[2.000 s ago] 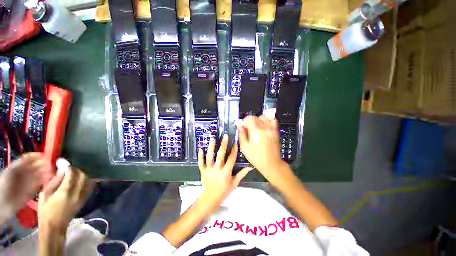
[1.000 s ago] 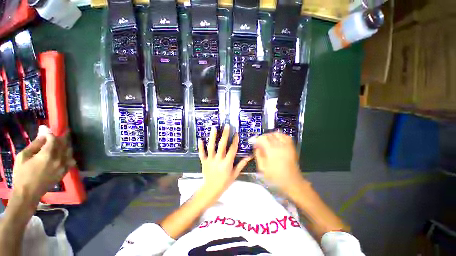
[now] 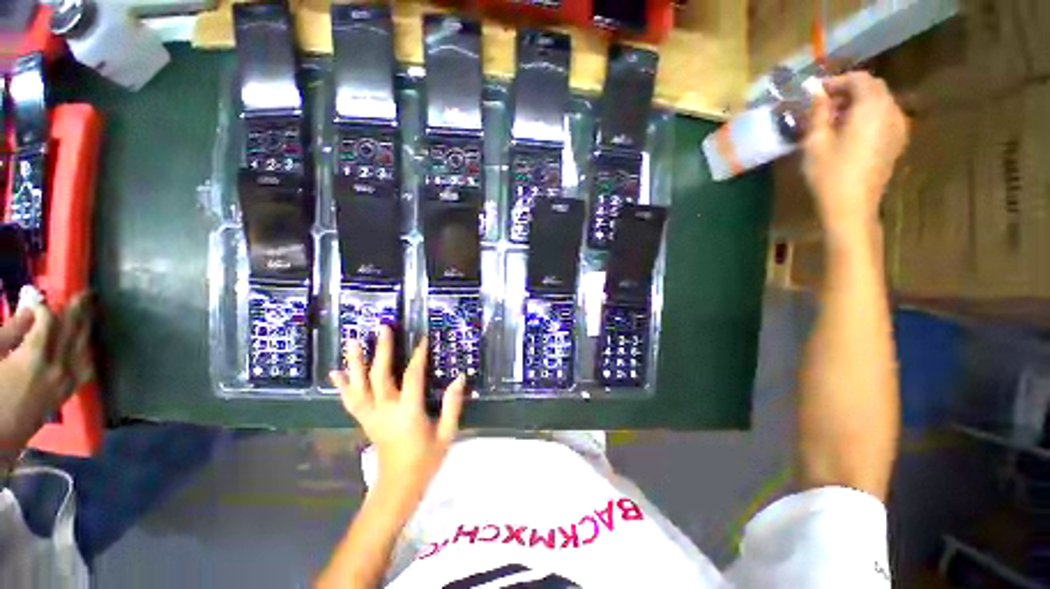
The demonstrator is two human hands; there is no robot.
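Observation:
Open black flip phones lie in two rows in a clear plastic tray. My left hand is spread open at the tray's near edge, fingertips over the lower keypads of the second and third phones from the left. My right hand is raised at the far right, its bent fingers at the silvery top of a white bottle with an orange label. The bottle leans with its top to the right. Whether a wipe is in my right fingers cannot be seen.
A red foam tray with phones is at left, beside another person's hand. A second white bottle stands at upper left. A cardboard-coloured ledge runs behind; cardboard boxes are at right.
My right hand has left the near-row phones and moved up and right to the bottle. My left hand has moved left along the tray. The view has shifted a little.

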